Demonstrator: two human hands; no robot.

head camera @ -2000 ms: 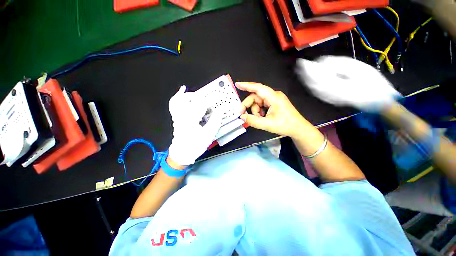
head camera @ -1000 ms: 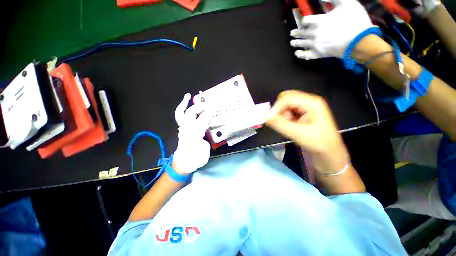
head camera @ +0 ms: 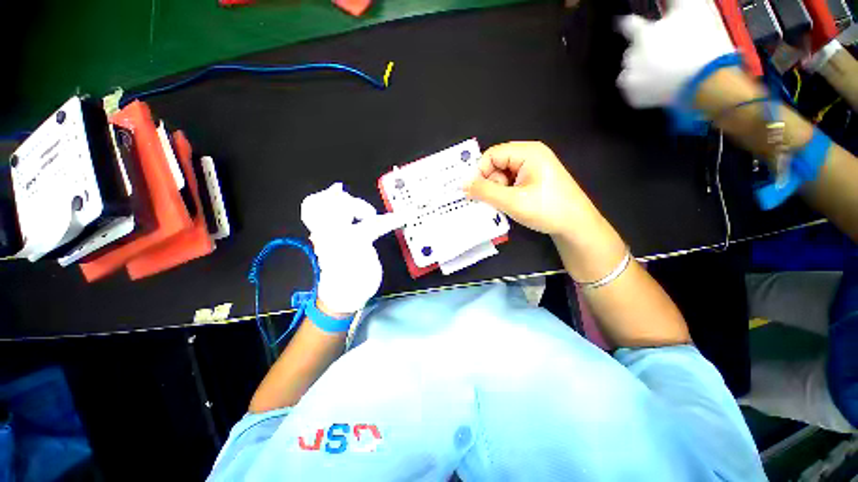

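A flat square device unit [head camera: 456, 231], white underside up with dark round feet, lies on an orange-red foam pad [head camera: 419, 270] on the black mat. A loose white piece [head camera: 468, 259] sticks out past its near edge. My bare right hand [head camera: 527, 188] is over the unit's upper right, thumb and fingers pinched on what looks like a thin white label strip [head camera: 437, 204] across the unit. My gloved left hand [head camera: 343, 249] is at the unit's left side, a fingertip reaching its edge; whether it grips the strip is unclear.
A leaning stack of units and foam pads [head camera: 150, 202] stands at left. A blue cable [head camera: 254, 69] crosses the back. A coil cord [head camera: 259, 273] lies by my left wrist. At upper right another person's gloved hand [head camera: 673, 56] is near more units and red pads [head camera: 743, 33].
My right hand has moved from beyond the unit's right edge back over it. My left hand has shifted slightly left. The other person's gloved hand has moved right.
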